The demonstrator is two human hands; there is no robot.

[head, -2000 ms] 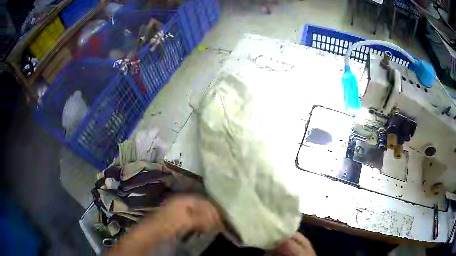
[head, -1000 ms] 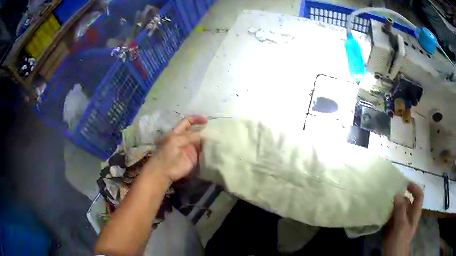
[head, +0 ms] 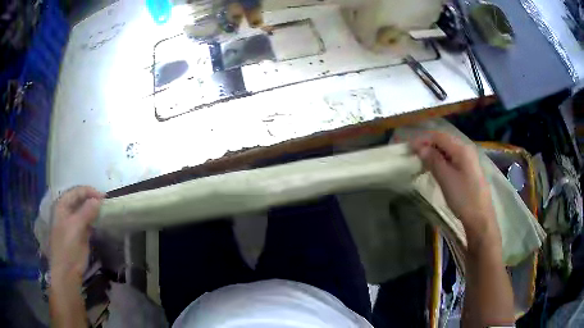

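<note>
A pale khaki-green garment piece (head: 256,192) is stretched in a long, narrow strip over my lap, just in front of the table's edge. My left hand (head: 77,211) grips its left end. My right hand (head: 448,166) grips its right end. The fingertips of both hands are partly hidden in the cloth. A bundle of khaki-green layers (head: 506,211) hangs beside and behind my right wrist, over the right bin (head: 533,168).
The white sewing table (head: 211,138) has a chipped brown edge. The machine's brass-coloured rollers (head: 246,14) show at the top. Thread snips (head: 426,78) lie near the table's right part. A grey panel (head: 519,70) stands at the upper right. Blue crates (head: 29,128) are at the left.
The view has swung right and down. The garment piece has moved off the tabletop to over my lap and is now pulled into a narrow strip between both hands.
</note>
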